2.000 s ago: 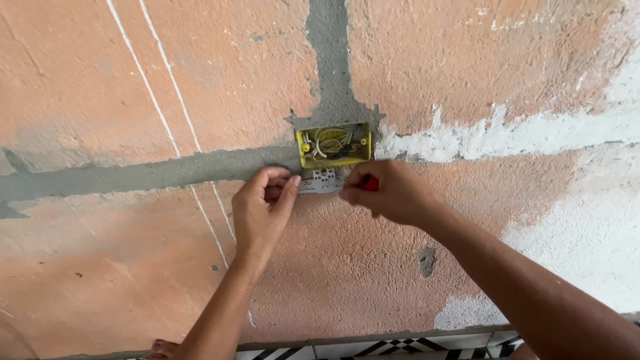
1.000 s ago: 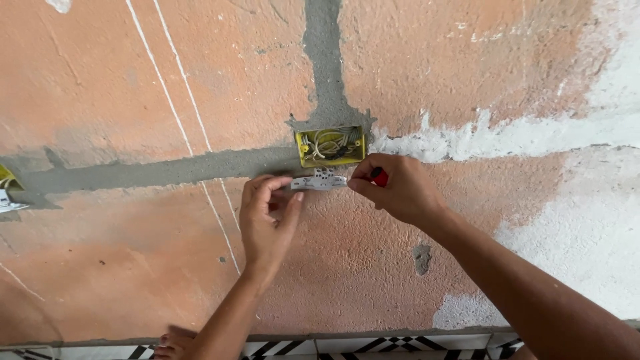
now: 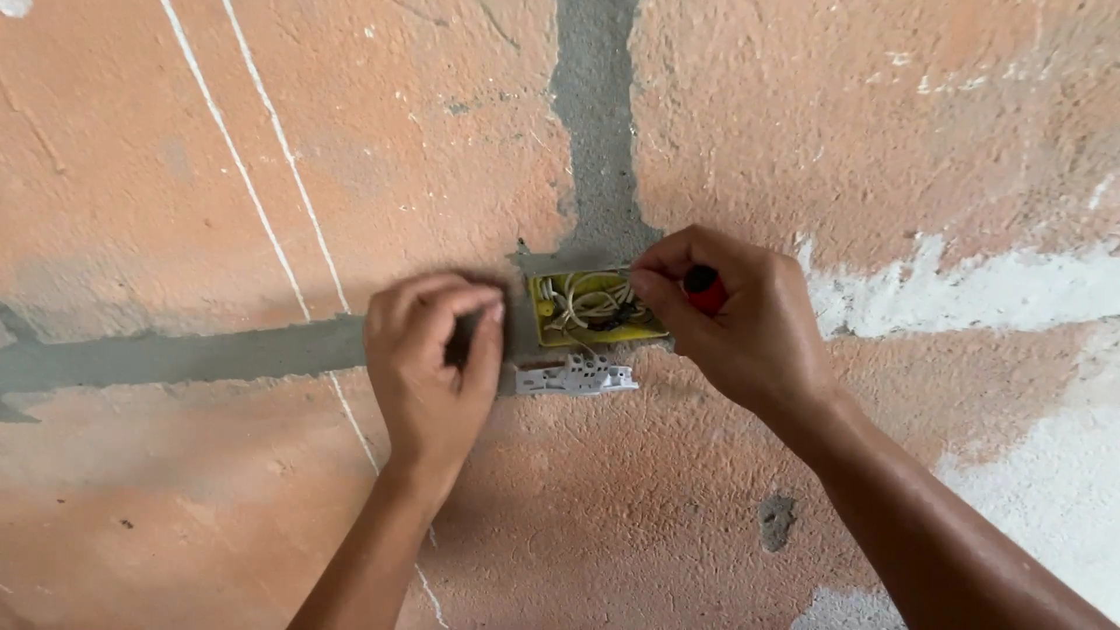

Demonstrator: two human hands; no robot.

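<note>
A yellow electrical wall box point(image 3: 541, 325) is set in grey mortar, with white and dark wires point(image 3: 588, 302) coiled inside. Just below it a white plastic switch or socket module point(image 3: 577, 376) hangs against the wall, with a wire running up to the box. My left hand point(image 3: 429, 350) is left of the box, thumb and index finger curled towards each other, nothing visible between them. At the box's right edge my right hand point(image 3: 735, 315) holds a screwdriver with a red and black handle point(image 3: 705, 290) in its palm; its fingertips are over the wires, and whether they pinch one is unclear.
Grey mortar strips run up point(image 3: 597, 122) and to the left point(image 3: 192, 354) of the box across the orange plastered wall. White plaster or paint point(image 3: 971, 284) covers part of the wall at the right. Thin white lines cross the wall at the left.
Both hands have let go of the white module, which now hangs free below the box. My right hand has moved up to the box's right edge; my left hand has moved left.
</note>
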